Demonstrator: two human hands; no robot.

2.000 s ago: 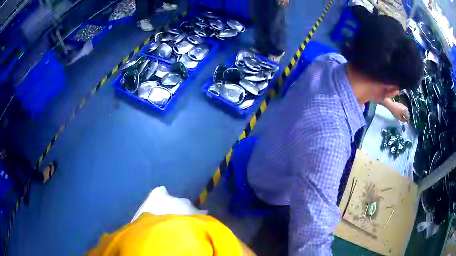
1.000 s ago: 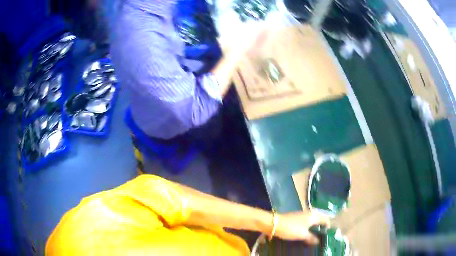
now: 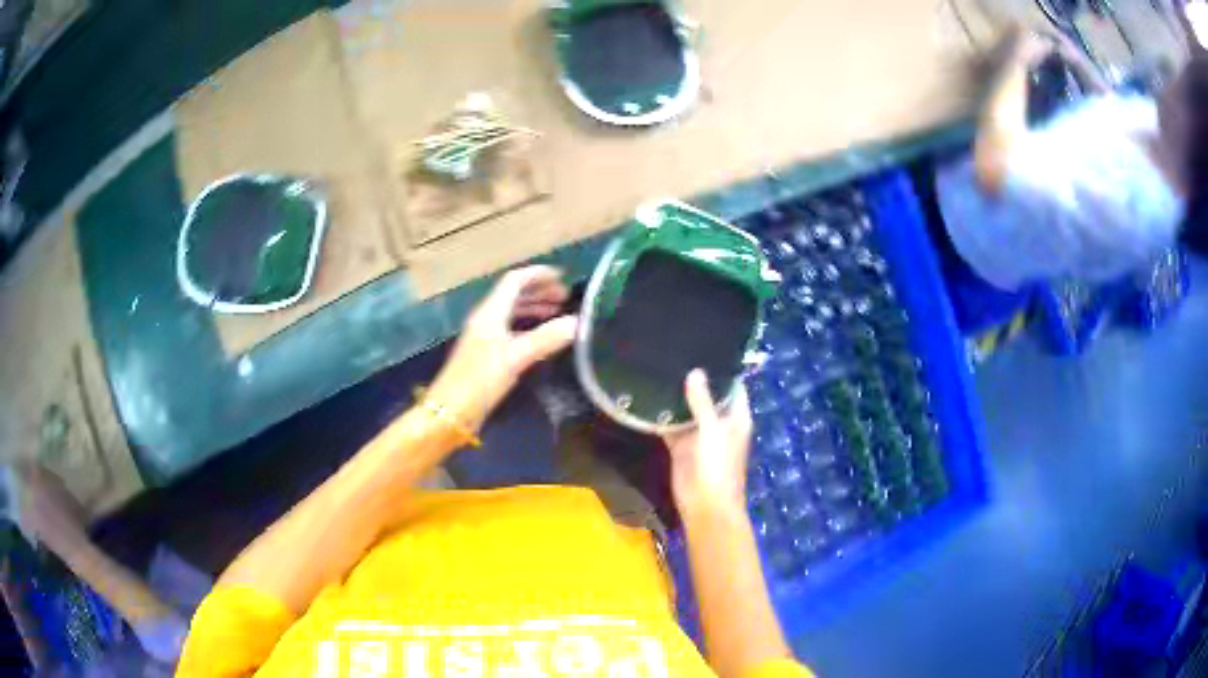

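Observation:
A green housing (image 3: 678, 321) with a dark centre and pale rim is held up in front of my yellow shirt. My right hand (image 3: 711, 444) grips its lower edge, thumb over the front. My left hand (image 3: 510, 334) is beside its left edge with fingers bent; whether it touches the rim or pinches something small is unclear. A second housing (image 3: 252, 244) lies at the left of the bench, and a third (image 3: 628, 61) lies at the top centre.
A bundle of thin sticks (image 3: 466, 141) lies over a small brown board (image 3: 477, 212) on cardboard sheets (image 3: 808, 80). A blue crate (image 3: 964, 431) of small shiny and green parts is at my right. One person (image 3: 1060, 192) is at right; another's arm (image 3: 82, 536) shows lower left.
The view has swung from the floor crates and neighbouring worker to the bench before me. A hand was at a housing low on the bench; now my right hand holds one up.

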